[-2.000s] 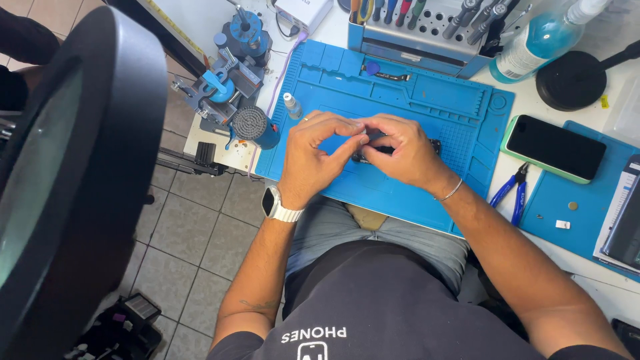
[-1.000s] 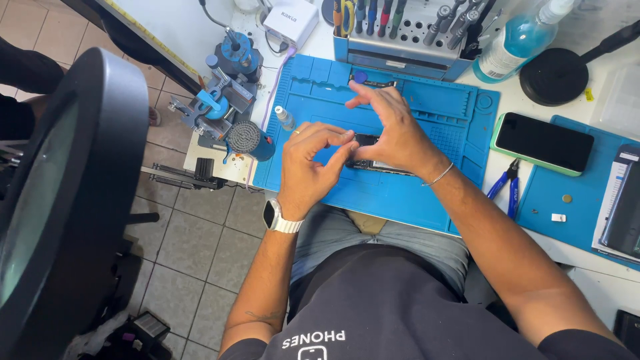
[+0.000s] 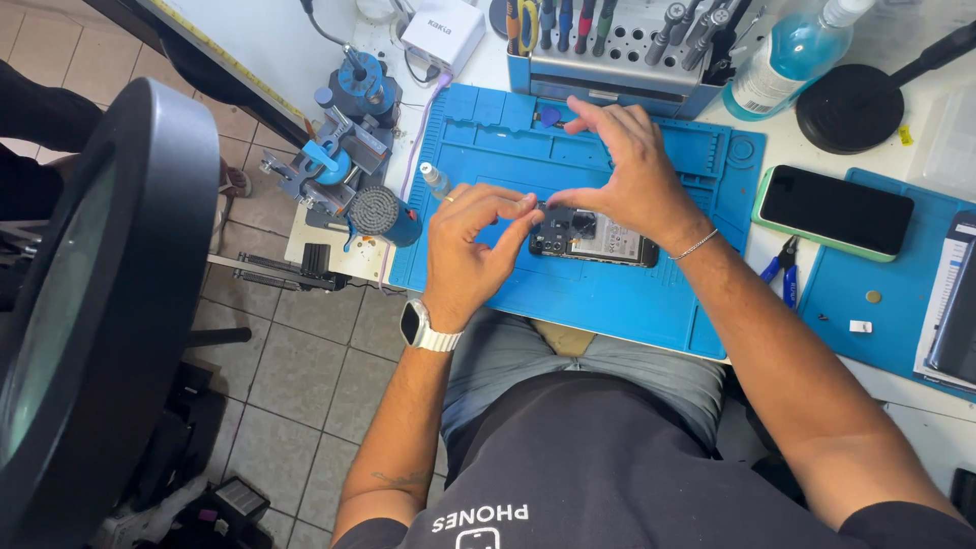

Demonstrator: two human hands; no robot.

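An opened smartphone (image 3: 610,248) with its battery and inner parts showing lies on the blue silicone repair mat (image 3: 496,282). My left hand (image 3: 480,240) is at the phone's left end, thumb and forefinger pinched together; whether something small is between them cannot be seen. Over the phone's upper edge, my right hand (image 3: 629,171) is spread, its thumb near the left fingertips and its forefinger raised toward the mat's top compartments. A blue opening pick (image 3: 550,117) rests in a top compartment beside the right fingertips. The small clear bottle (image 3: 435,180) stands left of my left hand.
A tool rack (image 3: 610,76) with screwdrivers stands behind the mat. At left are a blue clamp fixture (image 3: 335,160) and a round-topped canister (image 3: 381,213). To the right are a green-cased phone (image 3: 835,212), blue-handled cutters (image 3: 781,273) and a blue liquid bottle (image 3: 789,61). A magnifier lamp (image 3: 130,305) fills the left foreground.
My right hand has moved apart from my left hand and opened, its forefinger now up near the top compartments. More of the opened phone shows between the hands.
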